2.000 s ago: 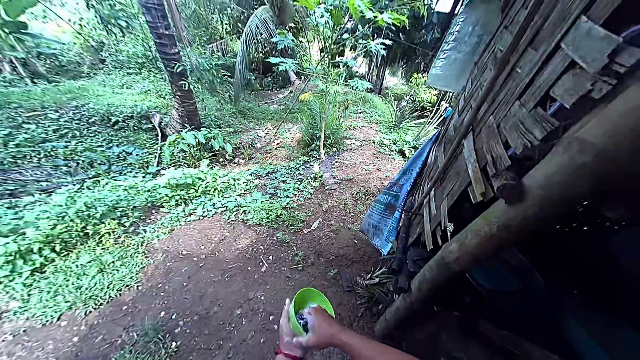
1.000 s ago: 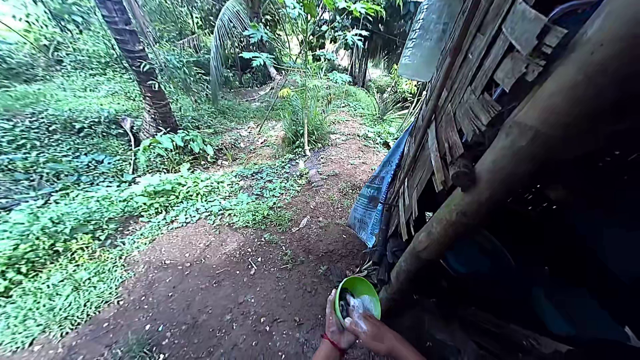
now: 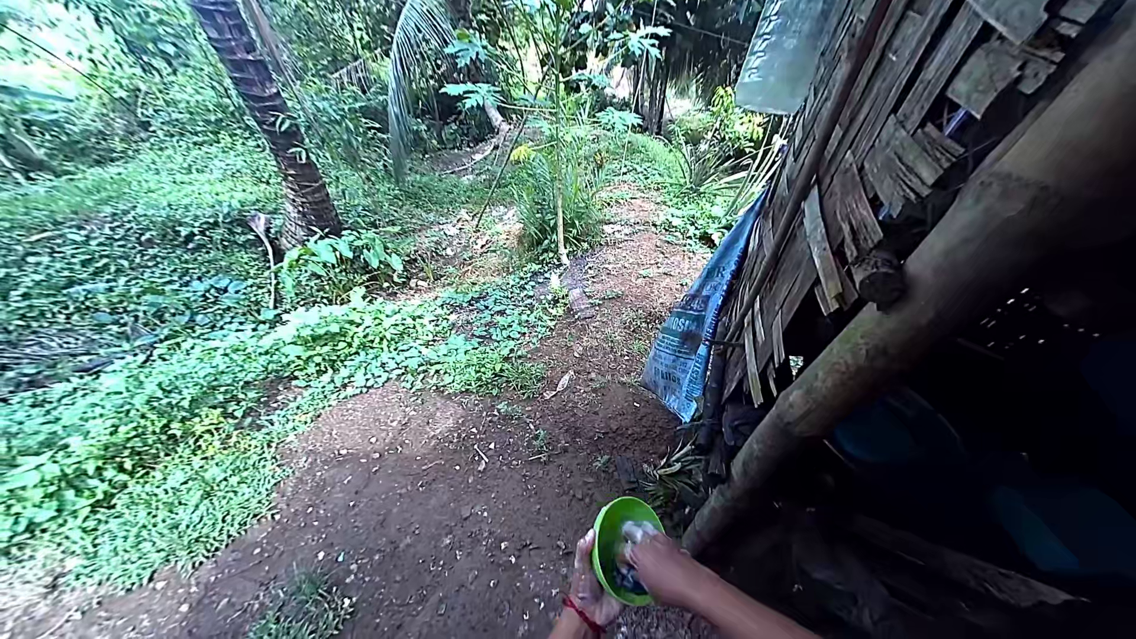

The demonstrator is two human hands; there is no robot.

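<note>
At the bottom of the view, my left hand (image 3: pixel 589 581), with a red string band at the wrist, holds a green plastic bowl (image 3: pixel 604 543) by its outer left side. The bowl is tilted, its opening turned towards my right hand. My right hand (image 3: pixel 661 564) reaches into it, with whitish suds (image 3: pixel 637 531) at the fingers. Something dark lies low in the bowl, too small and shaded to name. The right fingertips are partly hidden, so whether they grip anything does not show.
A slanting bamboo pole (image 3: pixel 825 390) and a woven bamboo wall (image 3: pixel 852 204) stand close on the right. A blue printed sack (image 3: pixel 692 333) hangs at the wall's edge. A dirt path (image 3: pixel 426 479) runs forward beside green ground plants (image 3: pixel 355 337) and a palm trunk (image 3: pixel 284 151).
My right hand has stayed at the bowl and shifted inside it. The bowl looks more steeply tilted than a second ago. The view has swung somewhat.
</note>
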